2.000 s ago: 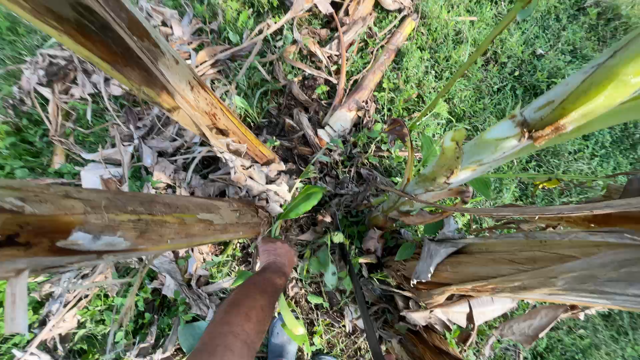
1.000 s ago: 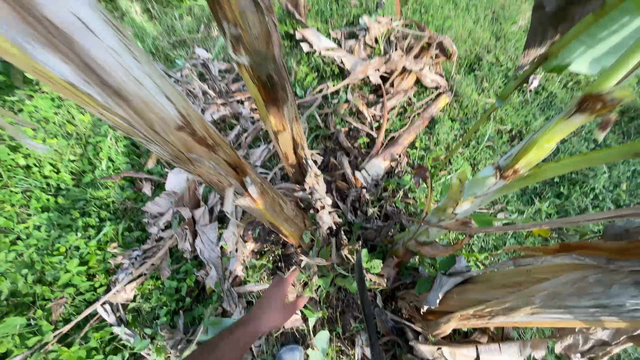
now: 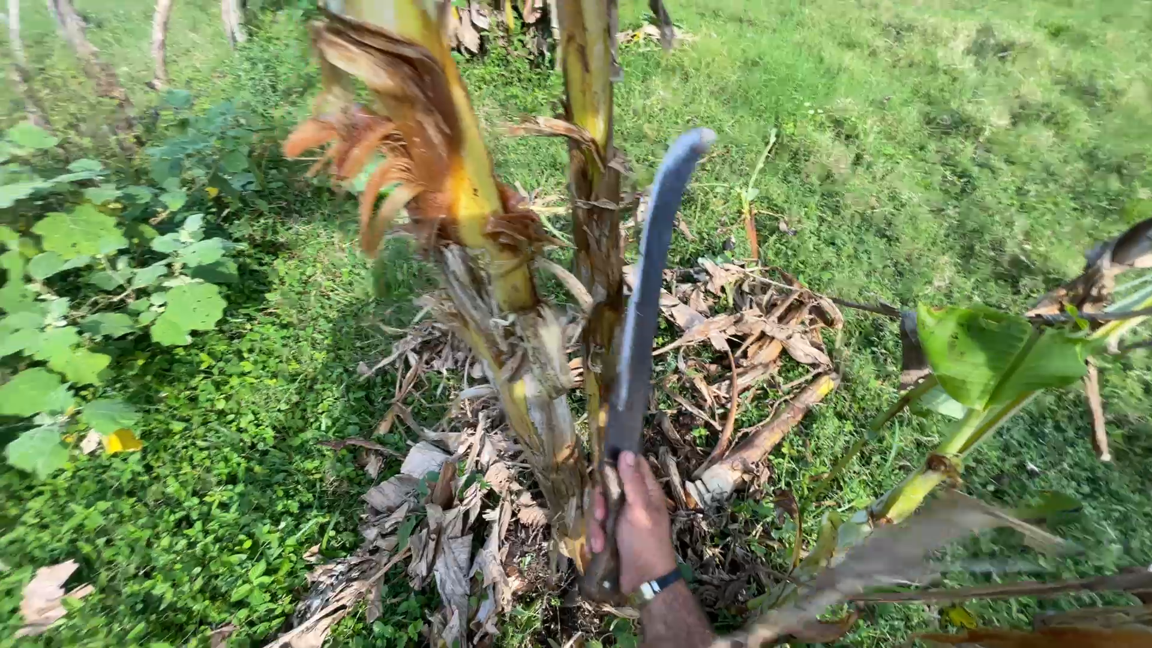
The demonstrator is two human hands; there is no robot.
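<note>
My right hand (image 3: 641, 526), with a banded watch on its wrist, is closed around the handle of a machete (image 3: 644, 310). The long grey blade points up, its curved tip leaning right. Behind the blade rises a banana pseudostem (image 3: 589, 193) with brown, peeling sheaths. Left of it another pseudostem (image 3: 526, 360) leans up and left, with shredded orange-brown sheath (image 3: 405, 162) around its upper part. Blade and stems overlap in view; whether they touch cannot be told. My left hand is out of view.
Dry leaf litter (image 3: 459, 531) surrounds the stem bases. A cut stem piece (image 3: 765, 441) lies at right, near a slanting banana plant (image 3: 918, 486) with a green leaf (image 3: 999, 355). Broad-leaved weeds (image 3: 81, 315) grow at left, and grass (image 3: 864, 162) stretches behind.
My left hand, low by the stem bases before, has left the view. My right hand has come into view with the machete, whose blade pointed low earlier and is now raised. The view has tilted up.
</note>
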